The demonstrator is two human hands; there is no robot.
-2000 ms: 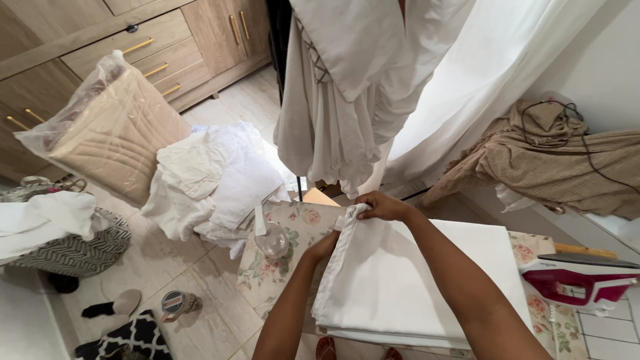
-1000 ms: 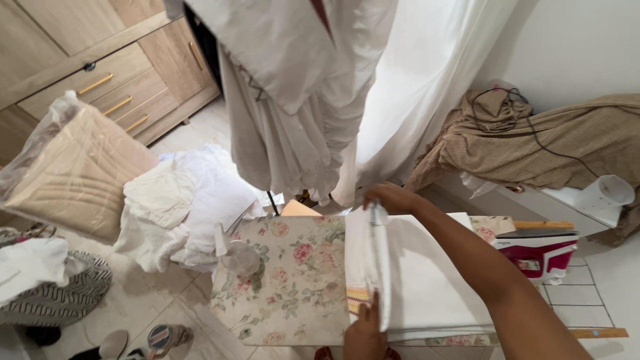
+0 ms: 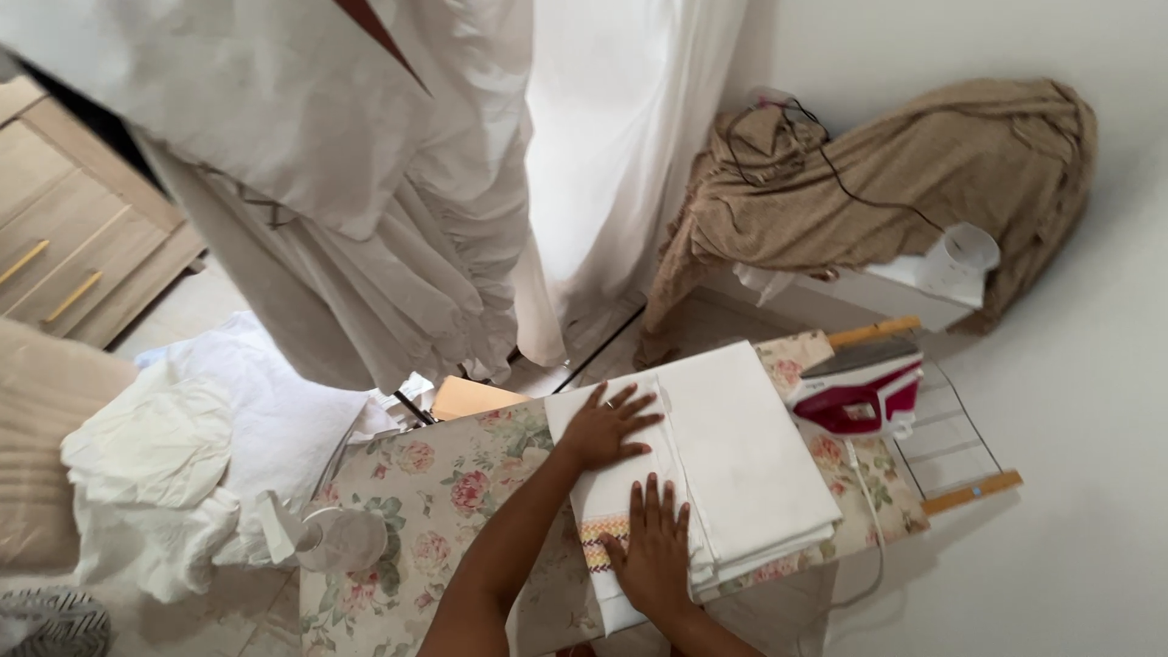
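Observation:
A white fabric sheet point(image 3: 757, 447), folded into a thick rectangle, lies on the floral ironing board point(image 3: 429, 511). My left hand point(image 3: 610, 427) rests flat with fingers spread on its folded-over left part, towards the far edge. Nearer to me, my right hand point(image 3: 650, 547) presses palm down on the same part, beside a band of orange, yellow and dark stitching point(image 3: 604, 545). Neither hand grips anything. To the right, a magenta and white iron point(image 3: 858, 397) lies at the board's end. A clear spray bottle point(image 3: 342, 538) lies on the board's left part.
White fabric point(image 3: 365, 182) hangs beyond the board. Crumpled white cloths point(image 3: 192, 438) are piled at left, by a beige padded item point(image 3: 32, 447). A brown cloth point(image 3: 912, 173) with a black cord covers something at right, near a plastic cup point(image 3: 963, 255). The iron's cord point(image 3: 871, 511) dangles over the near edge.
The raised strip of the sheet has been laid down flat. My left hand has moved to the far part, while my right hand has come back nearer to me. Both have let go of the fabric.

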